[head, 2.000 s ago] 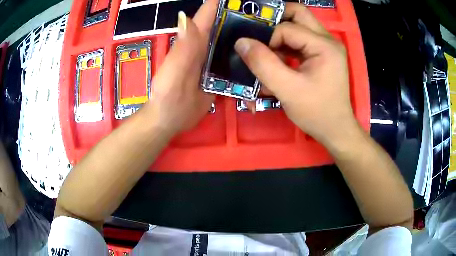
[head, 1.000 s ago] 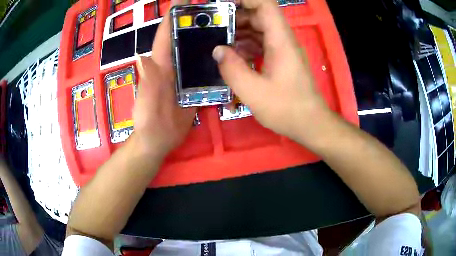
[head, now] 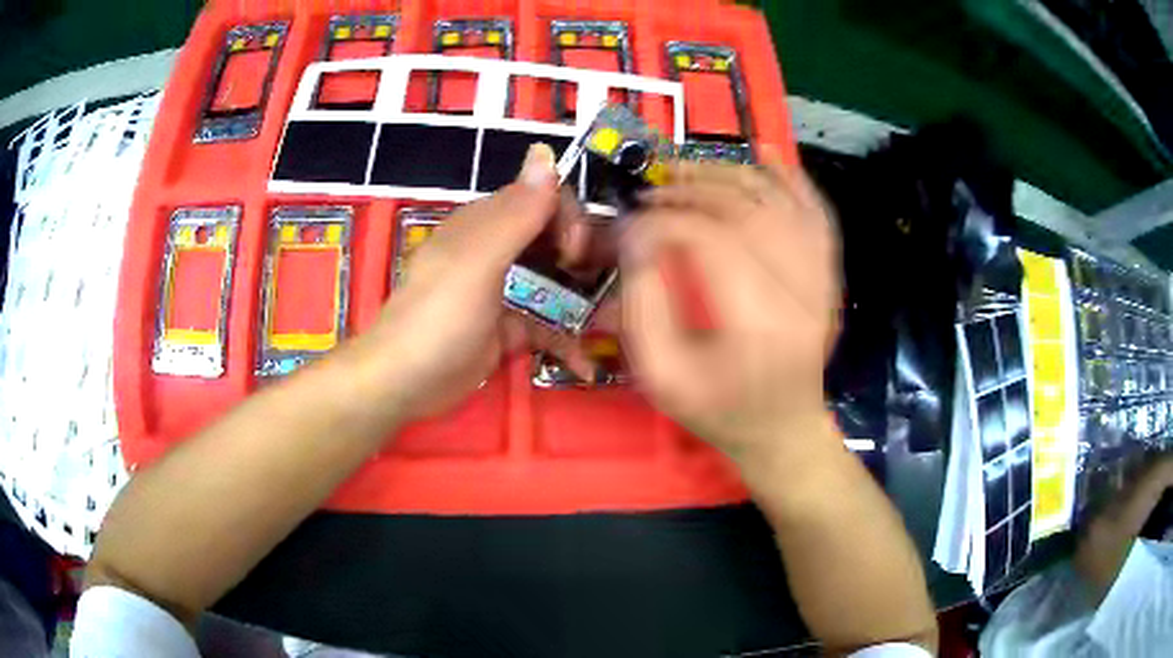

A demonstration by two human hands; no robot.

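My left hand [head: 450, 289] holds a phone frame [head: 556, 298] tilted above the middle of the red tray [head: 437, 486]. The frame has yellow squares and a round hole at its upper end, and a black area in its window, partly hidden by my fingers. My right hand [head: 733, 296] is blurred and overlaps the frame's right side; whether it grips anything is unclear. A die-cut pad sheet [head: 322, 153] lies across the tray, with black pads in the lower row and open cells above. More frames [head: 306, 289] sit in the tray's pockets.
A white lattice pile [head: 64, 334] lies at the left. Glossy dark film [head: 900, 283] lies right of the tray. Black-gridded sheets [head: 1003, 437] and a yellow-patched sheet [head: 1048, 386] are further right. Another person's arm [head: 1126, 514] shows at the lower right edge.
The view has shifted, showing more of the tray and the right side. The held frame has turned from upright to slanted. My right hand has blurred, its thumb no longer seen on the black area.
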